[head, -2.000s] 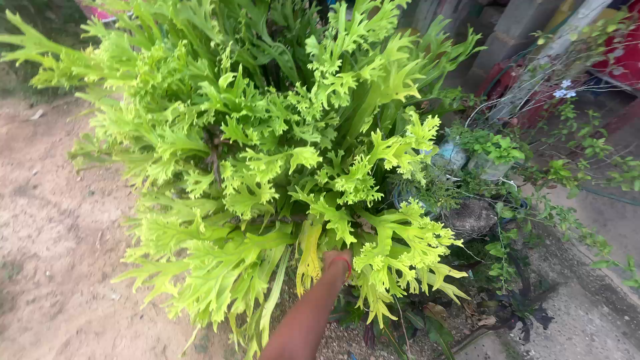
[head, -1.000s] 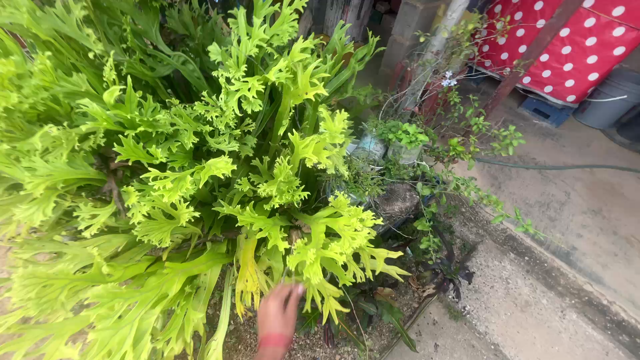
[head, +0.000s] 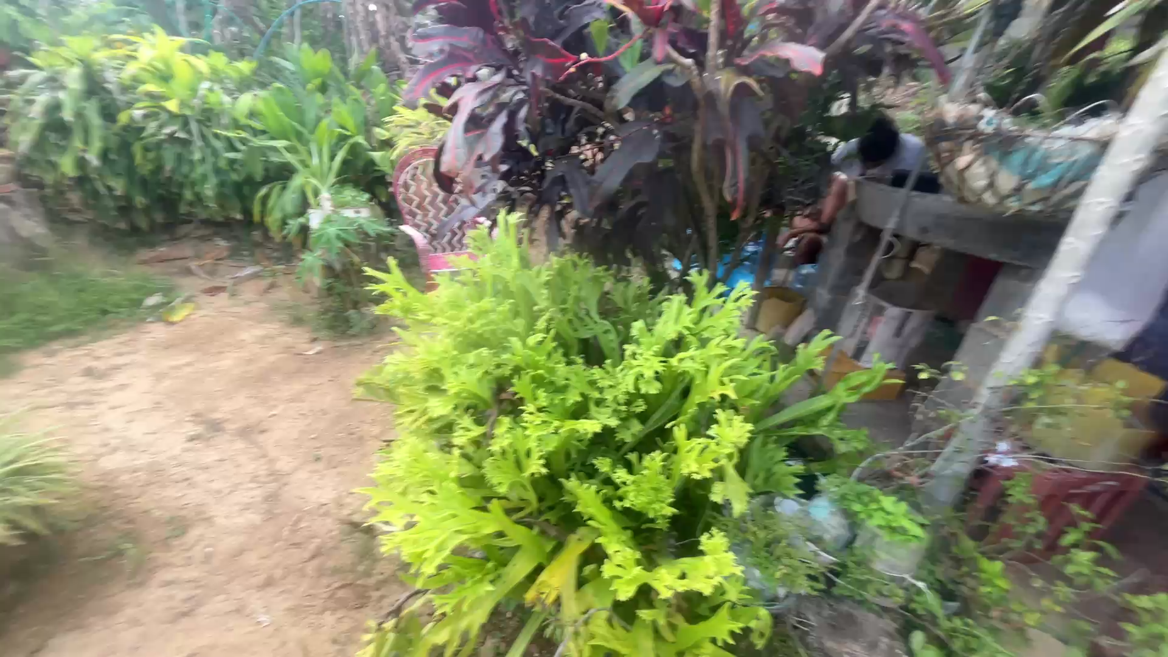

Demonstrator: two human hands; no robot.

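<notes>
Neither my left hand nor my right hand shows in the head view now, so what they hold or touch is hidden. A large bright green fern with frilly, forked fronds (head: 584,438) fills the middle of the view. Low at its front hangs a yellowed frond (head: 558,570). Behind the fern stands a shrub with dark purple and red leaves (head: 630,155).
Bare sandy ground (head: 201,456) lies left of the fern. A patterned chair with pink arms (head: 433,205) stands behind it. At the right are a pale slanting pole (head: 1049,274), small potted plants (head: 890,538) and a red plastic item (head: 1058,502). A person (head: 881,151) bends down further back.
A hand that was at the fern's lower front, near the yellow frond, has gone out of view. The view has swung up, bringing in the purple shrub, chair and person.
</notes>
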